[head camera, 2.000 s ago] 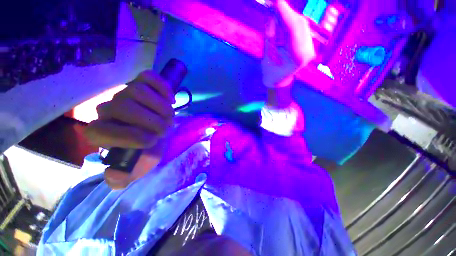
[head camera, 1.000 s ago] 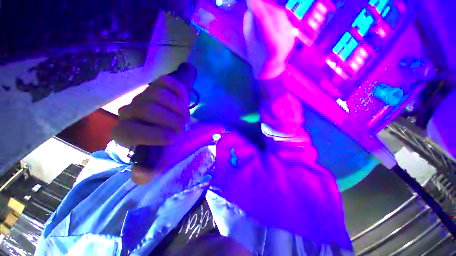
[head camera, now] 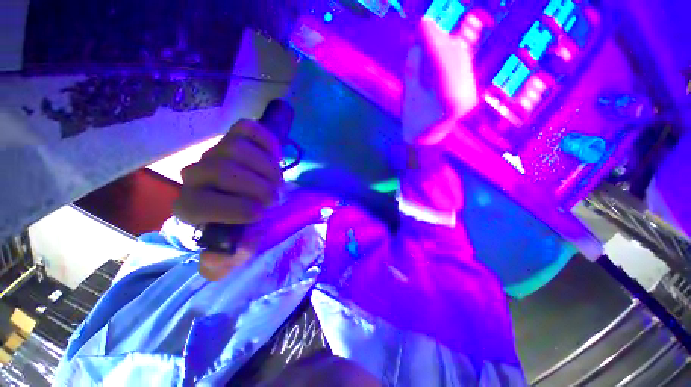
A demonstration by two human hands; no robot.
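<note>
My left hand [head camera: 231,181] is closed around a short black flashlight [head camera: 278,119]. Its dark head sticks out above the fist and its tail below, with a thin loop cord beside it. My right hand [head camera: 439,87] is blurred and pink-white in the violet light, at the near edge of the violet-lit bed [head camera: 500,162]. Its fingers reach toward the circuit boards [head camera: 536,39], which show as cyan and pink blocks in rows. I cannot tell whether it touches a board or holds anything.
A cyan cylindrical part [head camera: 583,147] stands on the bed's right side. A dark red-lined bin [head camera: 132,200] is at left, below a grey surface with dark patches [head camera: 114,143]. Curved metal bars [head camera: 587,344] are at lower right, and cardboard boxes [head camera: 19,329] at lower left.
Over the two seconds the view has shifted, bringing more boards into sight. My right hand went up toward the boards, then slightly right and down. My left hand keeps the flashlight.
</note>
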